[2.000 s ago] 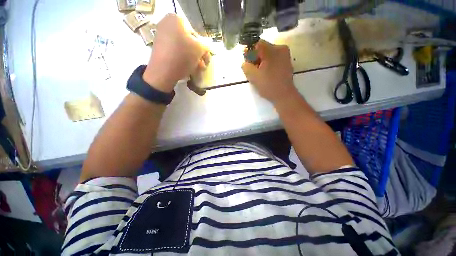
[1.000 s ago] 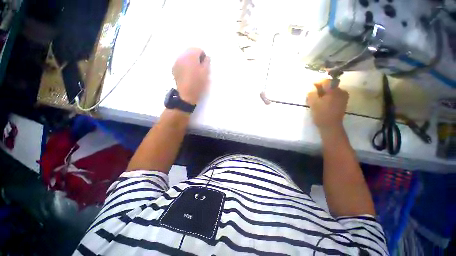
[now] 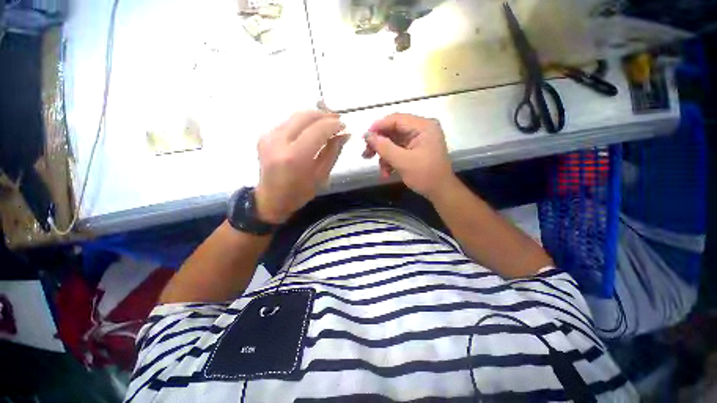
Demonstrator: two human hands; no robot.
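My left hand (image 3: 303, 161) and my right hand (image 3: 415, 153) are close together over the table's front edge, with a small gap between their fingertips. My left fingers are bent together, and my right thumb and forefinger are nearly touching. Any small piece in either hand is too small or hidden to tell. A single beige piece (image 3: 174, 136) lies flat to the left of my left hand. Several beige and brown pieces (image 3: 261, 20) lie farther back. The needle area (image 3: 401, 38) of the sewing machine is at the top, away from both hands.
Large black-handled shears (image 3: 538, 98) and smaller dark snips (image 3: 591, 79) lie to the right. A small tan tab (image 3: 321, 105) is at the bed corner, just beyond my left fingers. A pale cord (image 3: 99, 118) runs along the left. A blue basket (image 3: 580, 224) stands below right.
My right hand has left the needle area and come towards my body. My left hand, apart at the left a second ago, is now beside it. The camera view has also shifted.
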